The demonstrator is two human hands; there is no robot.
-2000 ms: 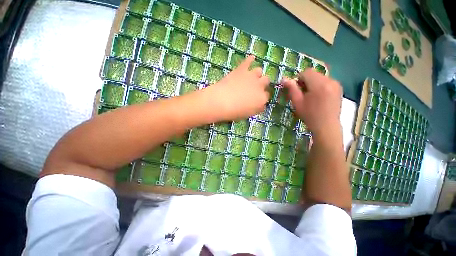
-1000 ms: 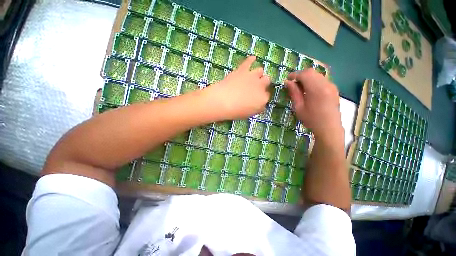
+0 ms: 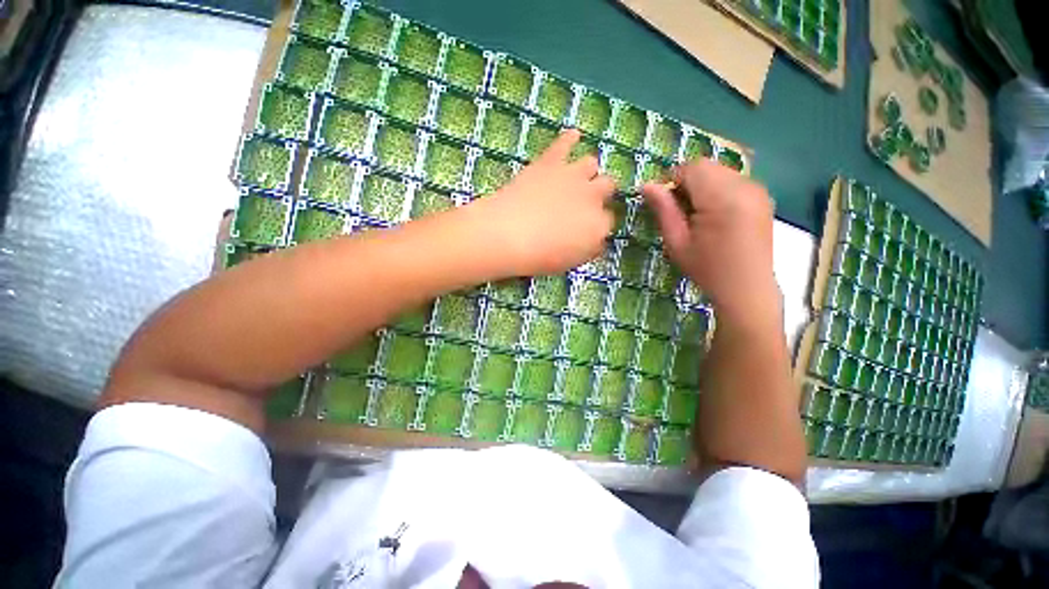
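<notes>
Small green square boards (image 3: 451,113) with pale edges lie in close rows on a brown cardboard sheet (image 3: 345,435). My left hand (image 3: 554,207) rests on the upper middle rows with its index finger stretched out and the other fingers curled; whether it holds anything is hidden. My right hand (image 3: 716,219) is over the upper right rows with thumb and index finger brought together. Something small and pale seems to show at its fingertips, but it is too small to tell.
Another sheet of green boards (image 3: 897,334) lies at the right. Loose green pieces (image 3: 927,101) are on cardboard at the far right. A bare cardboard piece (image 3: 707,48) and another filled sheet (image 3: 805,29) are on the green mat. Silvery padding (image 3: 138,173) lies at the left.
My right hand has shifted slightly at the fingertips and moved a little left. My left hand stays at the same place on the boards.
</notes>
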